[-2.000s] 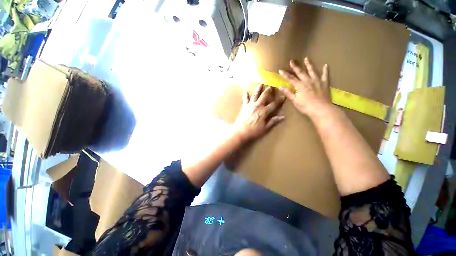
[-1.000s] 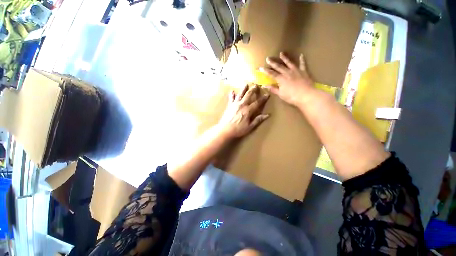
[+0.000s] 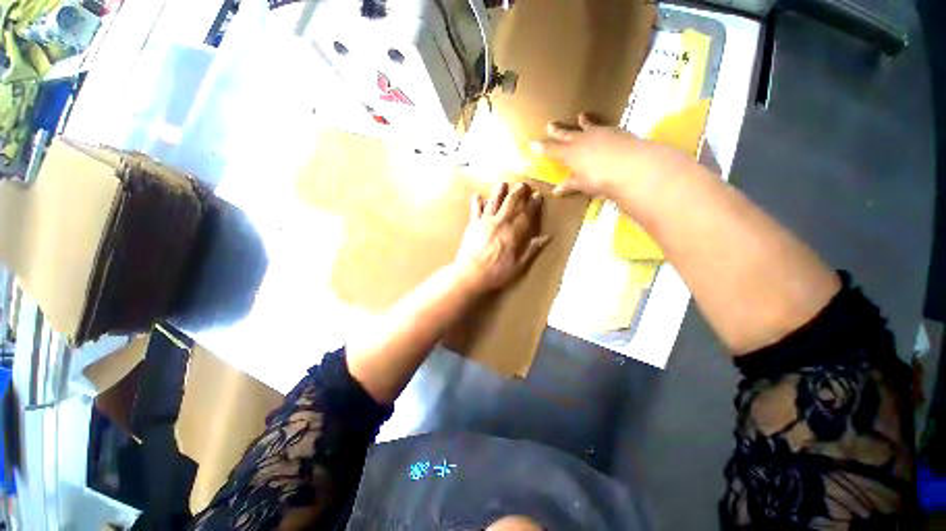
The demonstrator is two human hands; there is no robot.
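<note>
Brown cut panels (image 3: 519, 332) lie flat across the machine table under the sewing head (image 3: 399, 62), one part behind the yellow strip and one part in front. My left hand (image 3: 503, 236) lies palm down on the front panel, fingers a little spread. My right hand (image 3: 586, 158) rests at the yellow strip (image 3: 541, 166), just right of the needle area, fingers bent over it. The wrist hides part of the strip. The white template (image 3: 591, 311) with yellow pieces shows right of the panels. Glare hides the needle area.
A thick brown panel stack (image 3: 135, 244) stands at the left of the table. A lower brown panel (image 3: 233, 415) lies beside dark material at the lower left. The grey machine table (image 3: 830, 187) extends at the right. Yellow goods (image 3: 23, 78) show at the upper left.
The template and brown panels have slid left under the sewing head, and more grey table shows at the right. Both hands stay near the needle area, the right forearm now lying more across.
</note>
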